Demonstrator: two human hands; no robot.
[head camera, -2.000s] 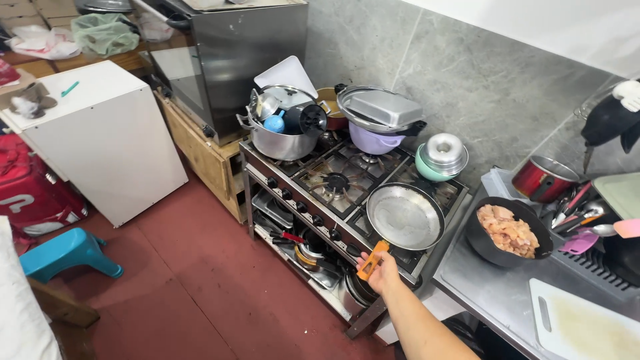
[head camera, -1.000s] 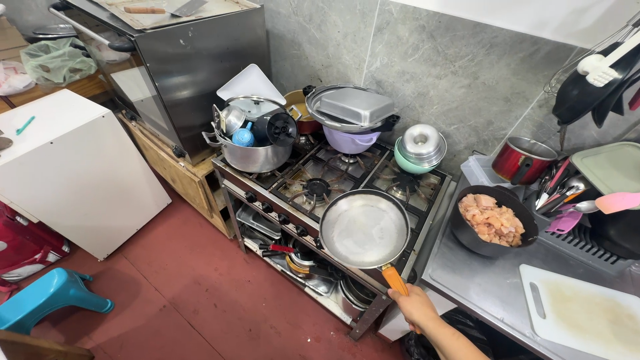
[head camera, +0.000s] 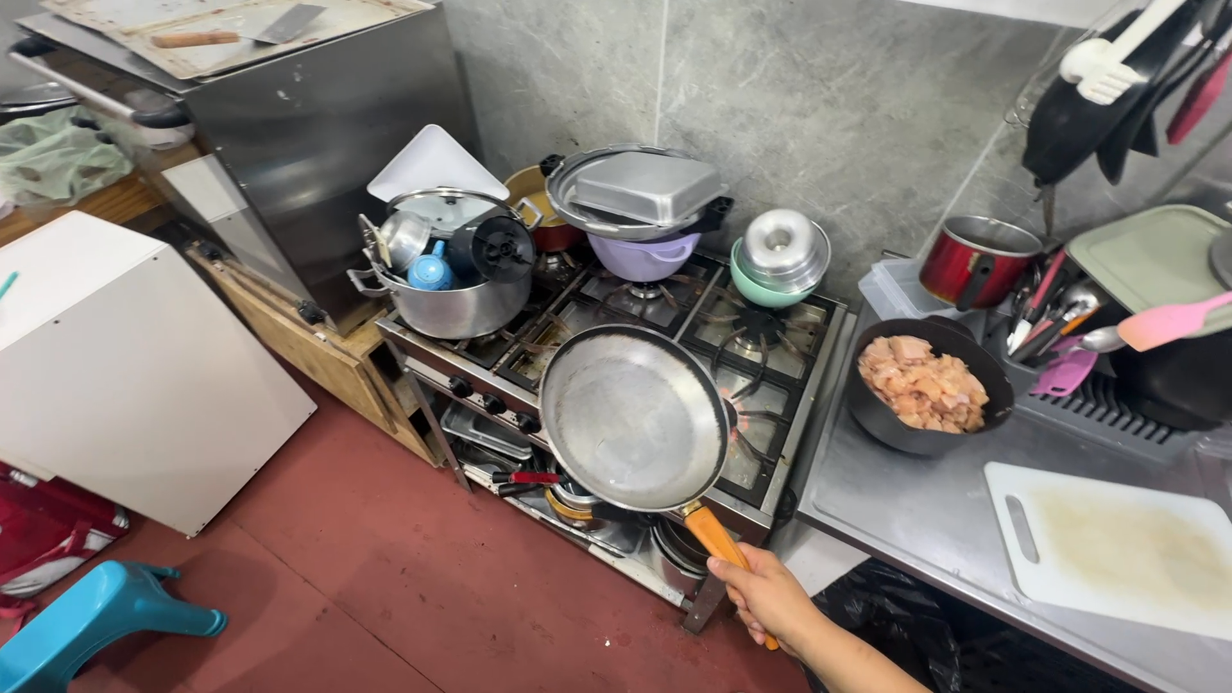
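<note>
My right hand (head camera: 765, 595) is closed around the orange handle of a metal frying pan (head camera: 635, 419). The pan has nothing in it and is held over the front of the gas stove (head camera: 553, 361), covering part of its front edge. Behind the pan, reddish glow shows at the front right burner (head camera: 736, 419). A dark pot of cut raw meat (head camera: 922, 385) stands on the metal counter to the right of the stove. My left hand is out of view.
An aluminium pot filled with kitchenware (head camera: 462, 306), a lilac colander (head camera: 643, 258) under metal pans, and a mint bowl (head camera: 765, 289) stand on the stove. A white cutting board (head camera: 1116, 549) lies on the counter. A blue stool (head camera: 106, 616) stands on the floor at left.
The pan was over the stove's front right burner two seconds ago with my hand at its handle. It has since moved left, toward the stove's front edge, and is lifted in my right hand.
</note>
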